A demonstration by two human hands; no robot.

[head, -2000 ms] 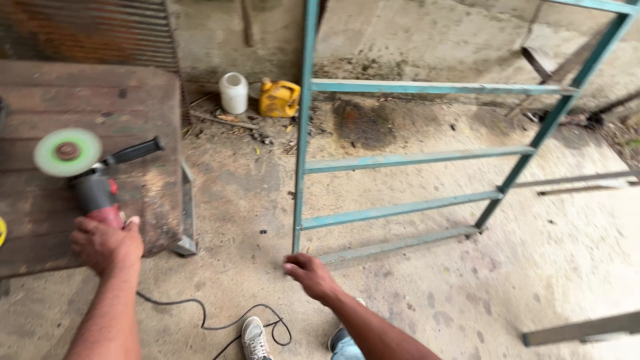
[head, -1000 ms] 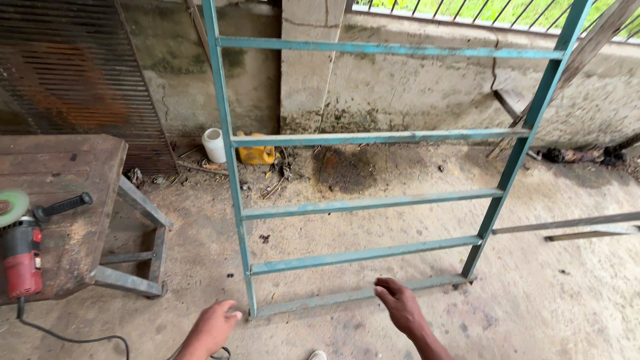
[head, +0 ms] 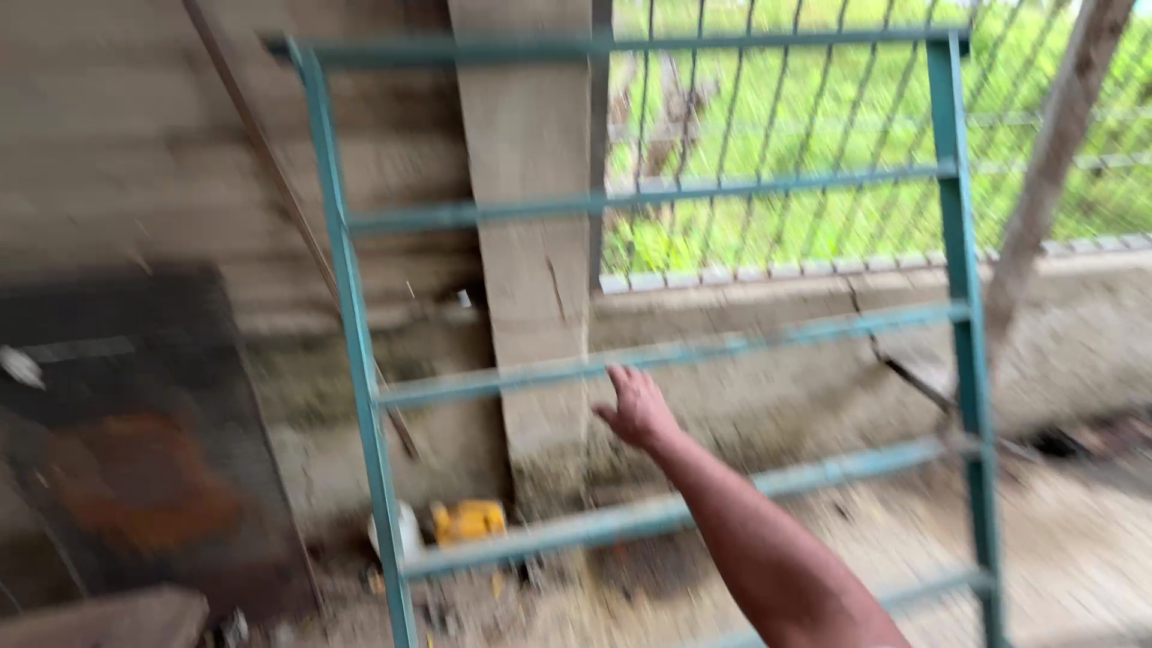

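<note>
A teal metal frame with several crossbars (head: 504, 540) stands upright in front of me, blurred by motion. My right hand (head: 641, 409) is raised at its middle, with the fingertips at a crossbar (head: 765, 345); whether they touch it I cannot tell. The fingers are apart and hold nothing that I can see. My left hand is out of view. Behind the frame's lower left part are a yellow plastic jug (head: 470, 520) and a white container (head: 405, 533).
A corner of the wooden table (head: 117, 621) shows at bottom left, with a dark rusty sheet (head: 135, 450) behind it. Beyond the frame are a concrete pillar (head: 531, 252), a low wall and a barred opening. A slanted post (head: 1048, 171) stands at right.
The view has tilted up toward the frame's top. My right hand has risen from near the lowest crossbar to a higher one. My left hand and the angle grinder have left the view.
</note>
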